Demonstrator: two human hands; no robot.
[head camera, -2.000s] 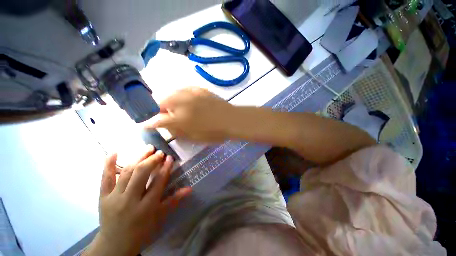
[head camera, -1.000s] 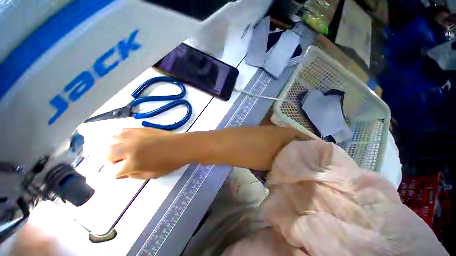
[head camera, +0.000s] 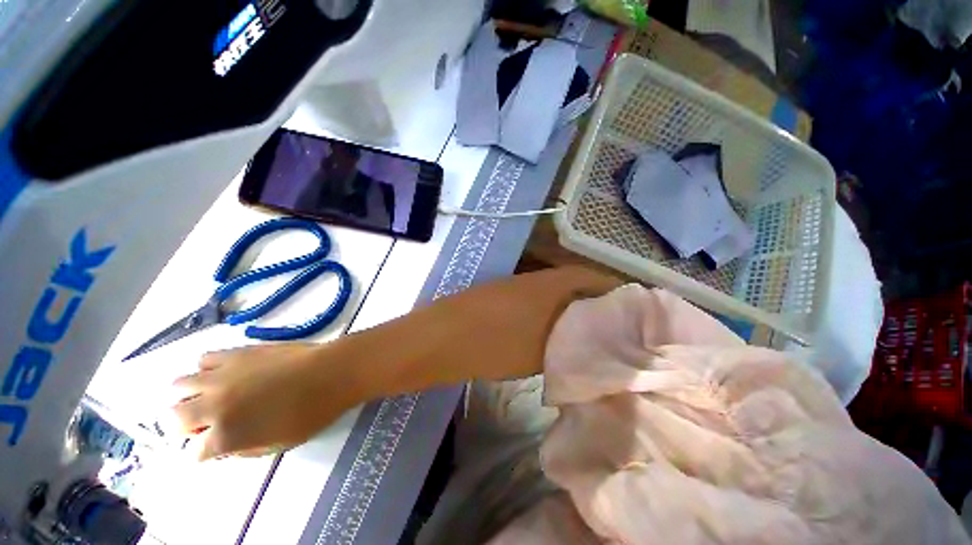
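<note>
My right hand (head camera: 250, 405) is on the white machine table (head camera: 373, 303), its fingers curled and pointing left toward the bright area beside the sewing head (head camera: 91, 516). Whether it holds anything is hidden by the curled fingers and glare. Blue-handled scissors (head camera: 219, 309) lie just above the hand, blades pointing lower left. The white machine body with "JACK" lettering (head camera: 48, 330) fills the left side. My left hand is out of the picture. The needle spot cannot be made out, and no fabric shows there.
A black phone (head camera: 341, 184) with a white cable (head camera: 501, 213) lies above the scissors. Loose grey and black pieces (head camera: 533, 101) lie at the table's far end. A cream perforated basket (head camera: 794, 287) holds more pieces (head camera: 682, 202). The ruler-marked edge (head camera: 368, 468) runs before my lap.
The view has swung right, bringing the basket fully in. My left hand and the small grey strip have gone out of view. My right hand is now farther from the sewing head than at first.
</note>
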